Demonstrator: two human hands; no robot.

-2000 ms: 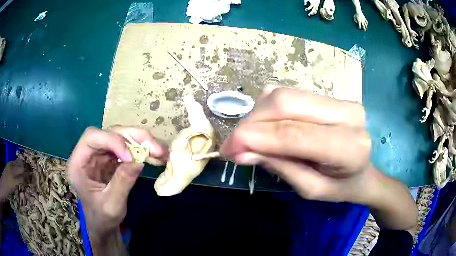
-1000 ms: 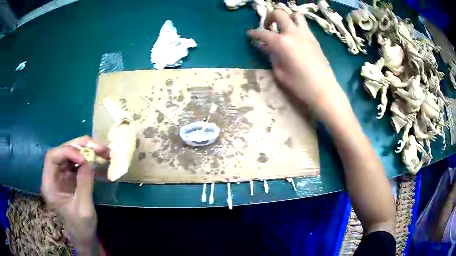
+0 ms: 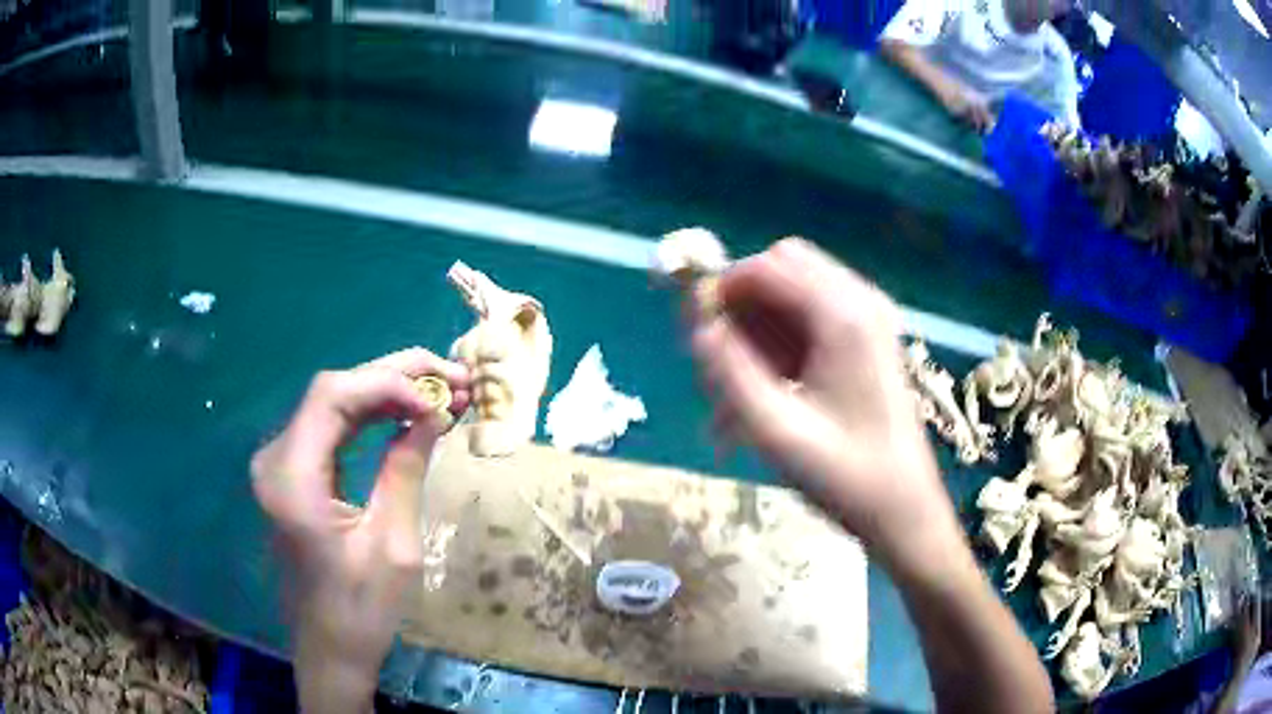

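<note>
My left hand [image 3: 370, 467] holds a beige muscular figure torso [image 3: 505, 374] upright by its attached arm, above the far left edge of the cardboard. The torso shows an open round socket at its upper right. My right hand [image 3: 823, 370] is raised at the centre right, with a blurred beige piece [image 3: 693, 258], which looks like a loose arm, between its fingertips. The hands are apart. The small white glue dish [image 3: 636, 587] sits on the stained cardboard [image 3: 753, 635].
A crumpled white tissue [image 3: 594, 405] lies beyond the cardboard. A torso pile [image 3: 1095, 509] is at right. Small beige parts [image 3: 39, 299] stand at far left. A person [image 3: 997, 63] is across the line beside a blue crate [image 3: 1102, 237] of parts.
The view has tilted up and forward. My right hand has left the far loose parts and come up with a beige piece. My left hand has raised the torso, still held.
</note>
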